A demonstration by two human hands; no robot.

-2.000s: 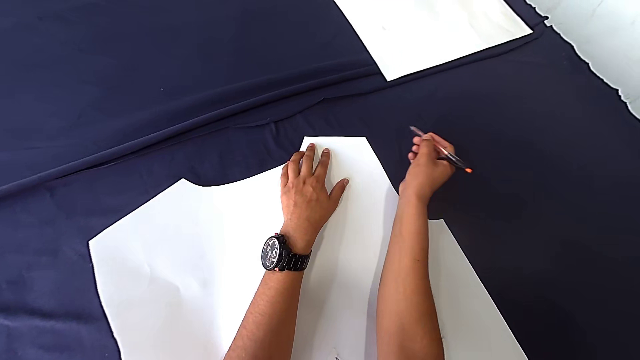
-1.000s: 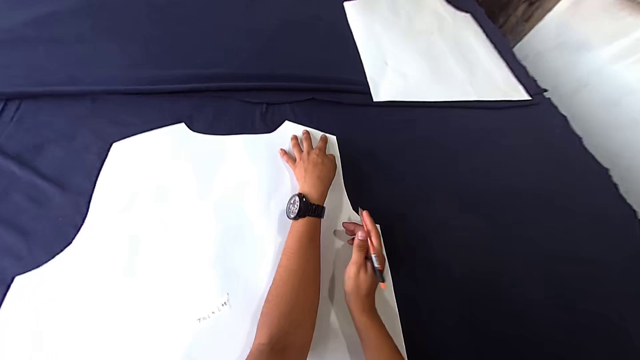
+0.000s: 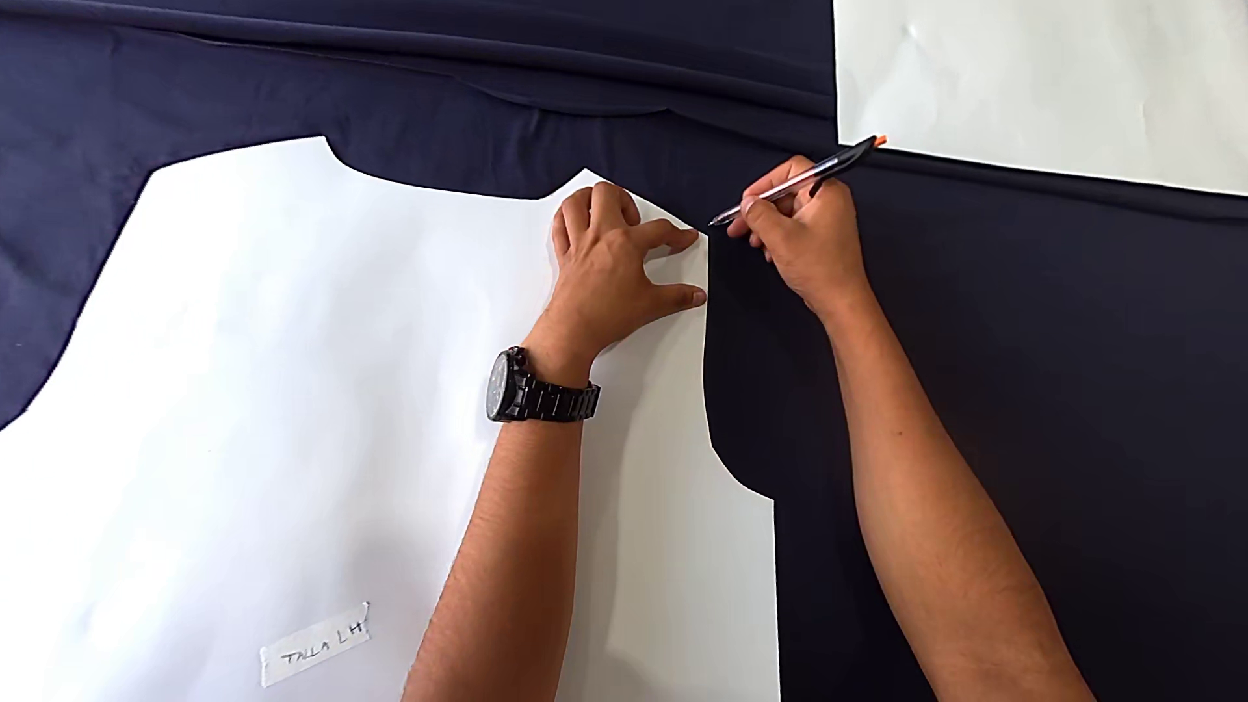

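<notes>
A large white paper garment pattern [image 3: 292, 390] lies flat on dark navy fabric [image 3: 1033, 322], its neckline curve and shoulder edges toward the top. My left hand [image 3: 619, 258] presses on the pattern near the right shoulder, fingers spread, with index fingertip and thumb close to its right edge; it grips nothing. A black watch [image 3: 536, 390] is on that wrist. My right hand [image 3: 804, 229] holds a clear ballpoint pen [image 3: 795, 185] with a black clip and orange end. The pen's tip is beside the pattern's shoulder corner, over the fabric.
Another white paper pattern piece [image 3: 1053, 88] lies on the fabric at the upper right. Folds of the navy fabric [image 3: 419, 63] run across the top. A taped label [image 3: 315, 645] with handwriting is on the large pattern at the lower left.
My right hand has moved with the pen from beside the armhole curve up to the shoulder corner. The fingers of my left hand are more bent than before. The view has shifted closer.
</notes>
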